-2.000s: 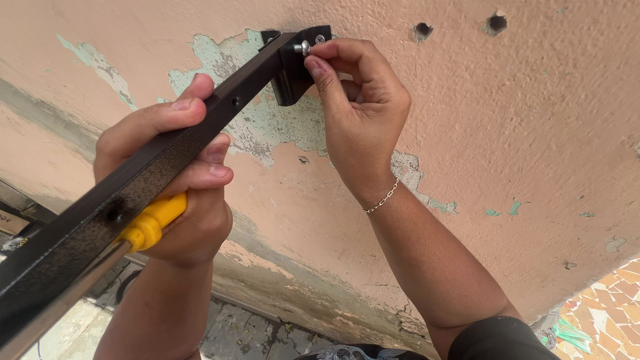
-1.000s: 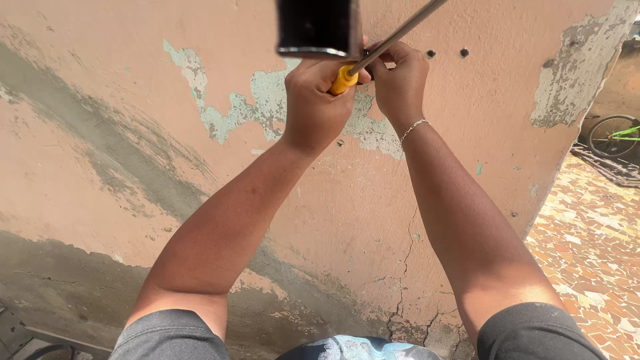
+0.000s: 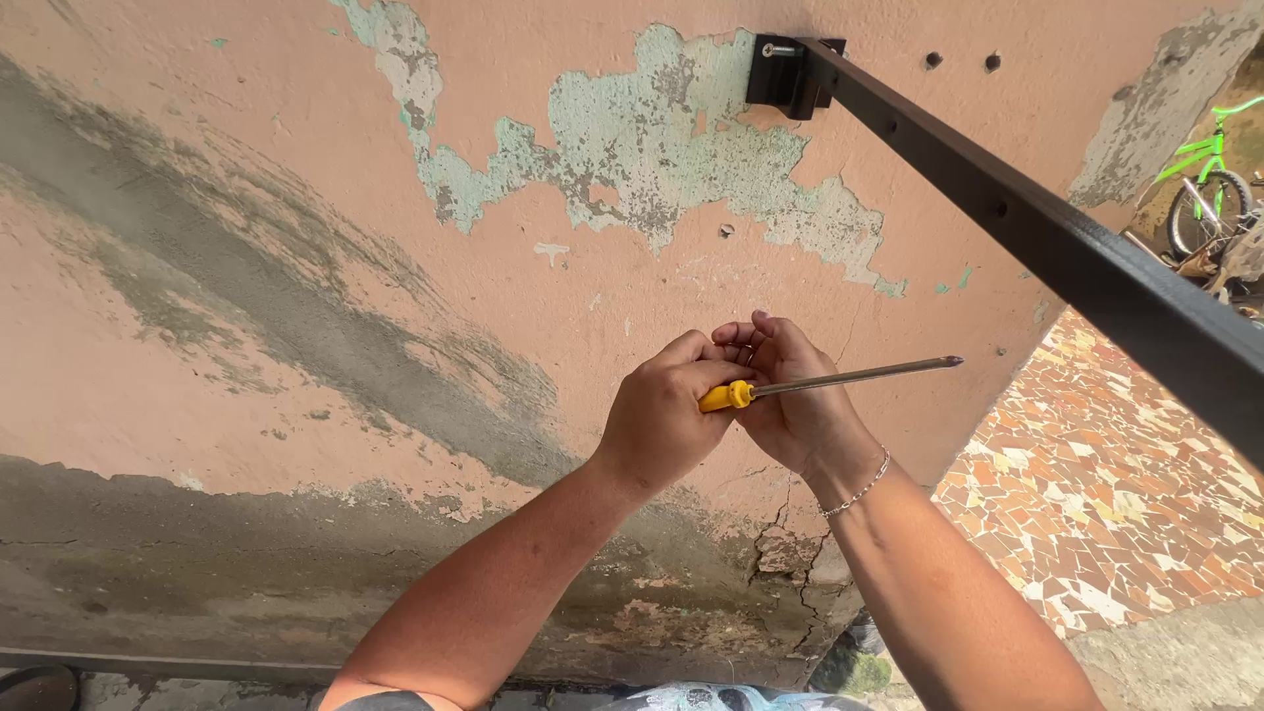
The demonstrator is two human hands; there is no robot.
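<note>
My left hand [image 3: 667,415] is closed around the yellow handle of a screwdriver [image 3: 849,377], whose long metal shaft points right across my right palm. My right hand [image 3: 790,395], with a chain bracelet at the wrist, is cupped against the left one, fingers curled; whether something lies between the fingers is hidden. Above them, a black metal bracket [image 3: 780,79] sits against the wall with a screw [image 3: 780,50] sticking out of its left side. From the bracket a black metal bar [image 3: 1017,202] runs out toward the lower right, touched by neither hand.
The peeling pink wall [image 3: 494,326] has two drilled holes [image 3: 963,62] right of the bracket. The bar crosses the right side at close range. A mosaic-tiled floor [image 3: 1116,474] lies at lower right, with a green bicycle [image 3: 1210,188] beyond. A dark round object [image 3: 39,688] is at the bottom left.
Both hands have come down from the bracket and met below it. Two seconds ago my left hand held the bar with the screwdriver, and my right fingers were at a screw on the bracket.
</note>
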